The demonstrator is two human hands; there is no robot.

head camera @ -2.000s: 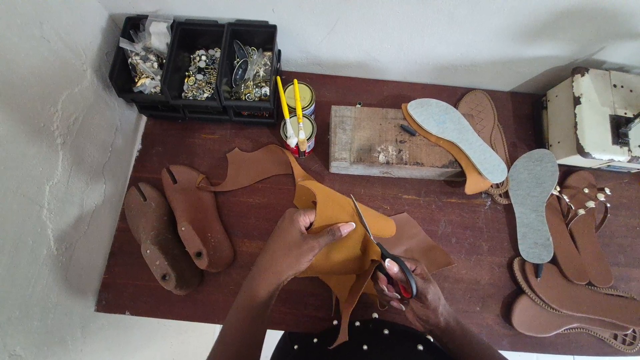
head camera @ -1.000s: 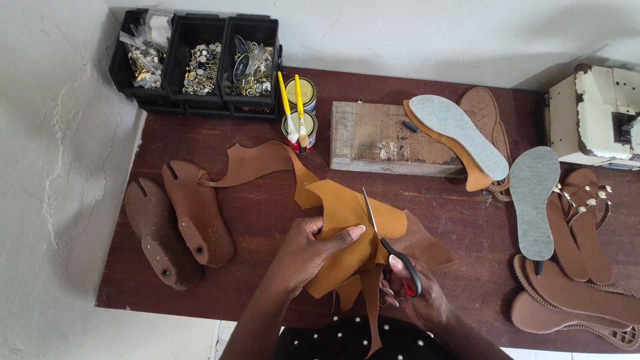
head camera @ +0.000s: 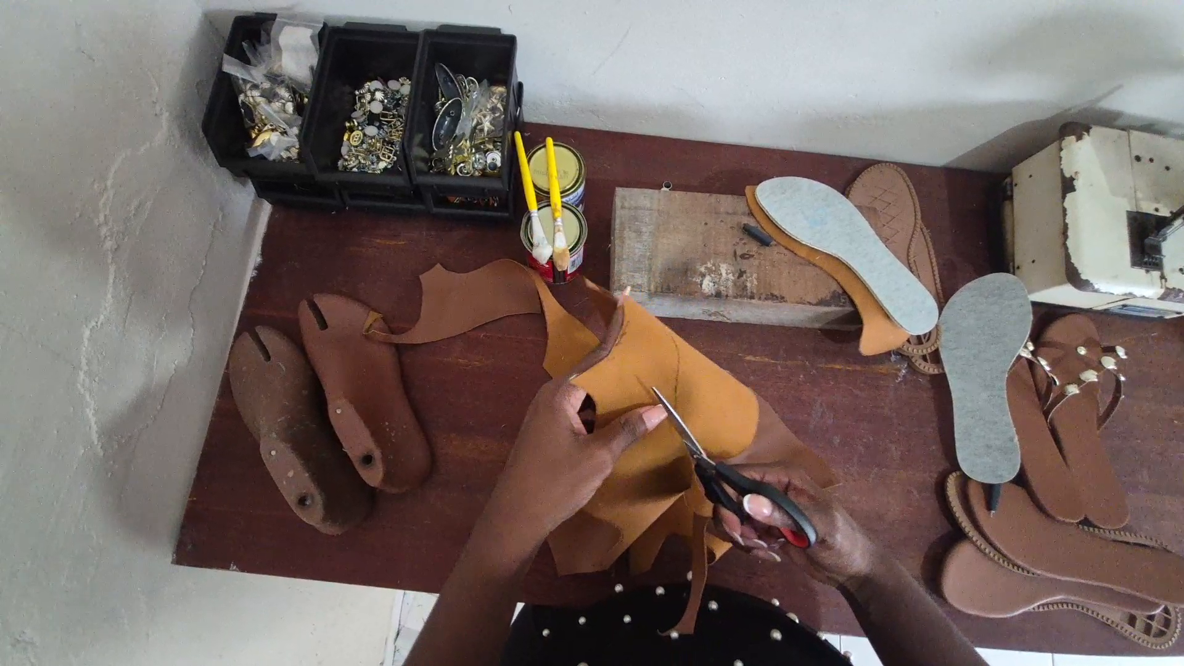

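My left hand [head camera: 578, 444] pinches a piece of tan leather [head camera: 689, 370], thumb on top, the other fingers mostly hidden beneath it. A curved line is drawn on the leather. In my right hand [head camera: 795, 523] is a pair of scissors [head camera: 735, 486] with black and red handles, its blades nearly closed over the leather and pointing up and left, close to my left thumb. A narrow brown strip [head camera: 696, 573] hangs below the sheet by my right hand. Brown leather offcut [head camera: 481, 301] stretches leftward from the sheet across the table.
Two shoe lasts [head camera: 365, 398] lie at left. Black bins [head camera: 370, 102] of metal fittings, glue tins [head camera: 555, 227] with two brushes [head camera: 558, 203], and a wooden block [head camera: 684, 240] stand behind. Grey insoles [head camera: 985, 370], sandals [head camera: 1087, 416], braided-edge soles [head camera: 1064, 546] and a white machine [head camera: 1101, 203] are at right.
The leather has been turned and shifted in my left hand, and its upper edge now curls up. The scissor blades, upright over it a second ago, now tilt further left.
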